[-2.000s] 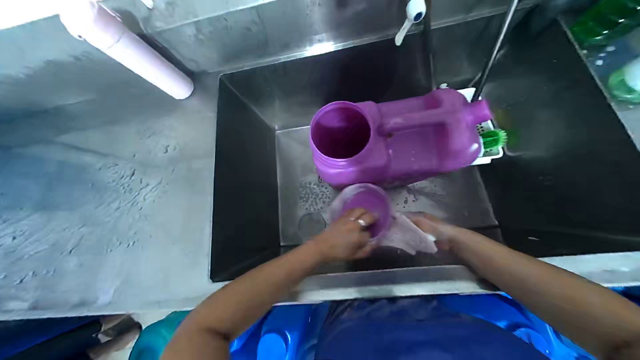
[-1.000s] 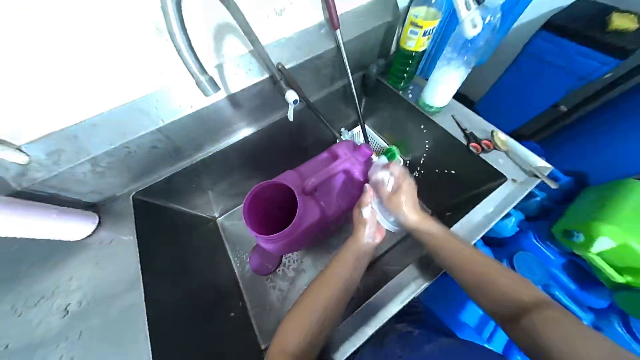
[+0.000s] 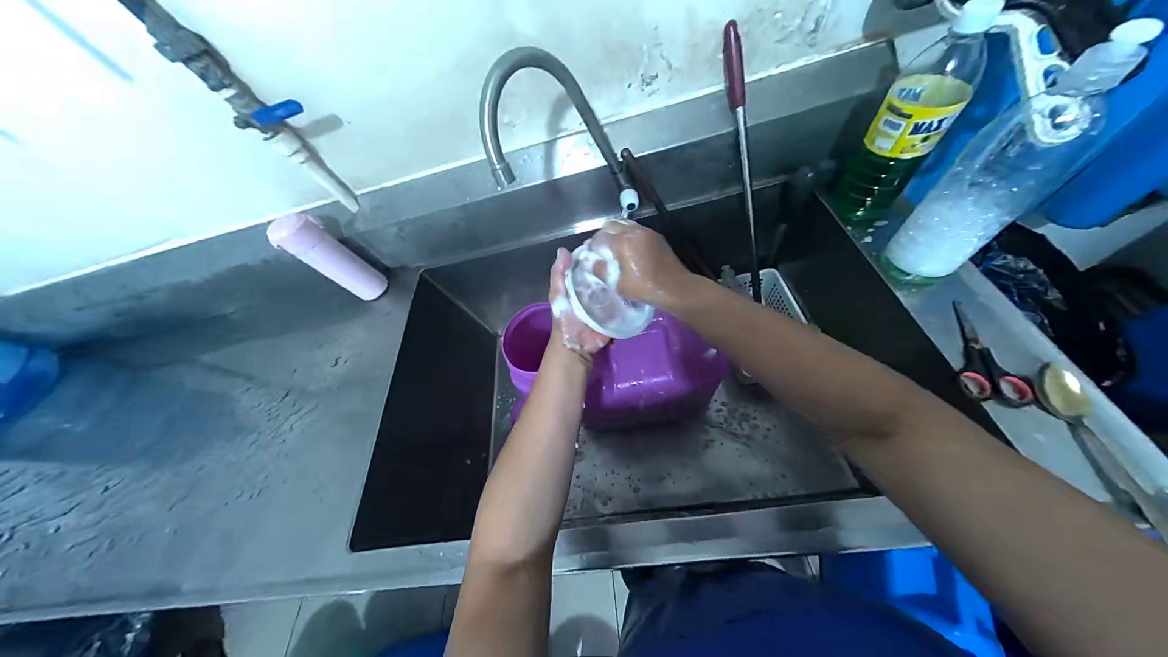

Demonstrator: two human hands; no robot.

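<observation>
Above the sink [image 3: 675,465] my left hand [image 3: 573,310] holds a clear plastic cup or container [image 3: 610,297], tilted and covered in suds. My right hand [image 3: 639,260] is against the same container, its fingers at the soapy part. Soap foam coats both hands. Beneath them a purple plastic jug [image 3: 643,374] lies on its side in the basin, its wide round mouth to the left and partly hidden by my left forearm.
A curved faucet [image 3: 547,59] rises behind the sink. A long red-handled tool [image 3: 744,137] leans near a white basket [image 3: 780,297]. On the right ledge stand a green soap bottle [image 3: 903,128] and a sudsy bottle [image 3: 976,201], with scissors [image 3: 985,365] and a spoon [image 3: 1063,392]. A pink cylinder [image 3: 328,255] lies left.
A second ago both hands were at the right end of the purple jug; now they are above its body. The view has shifted.
</observation>
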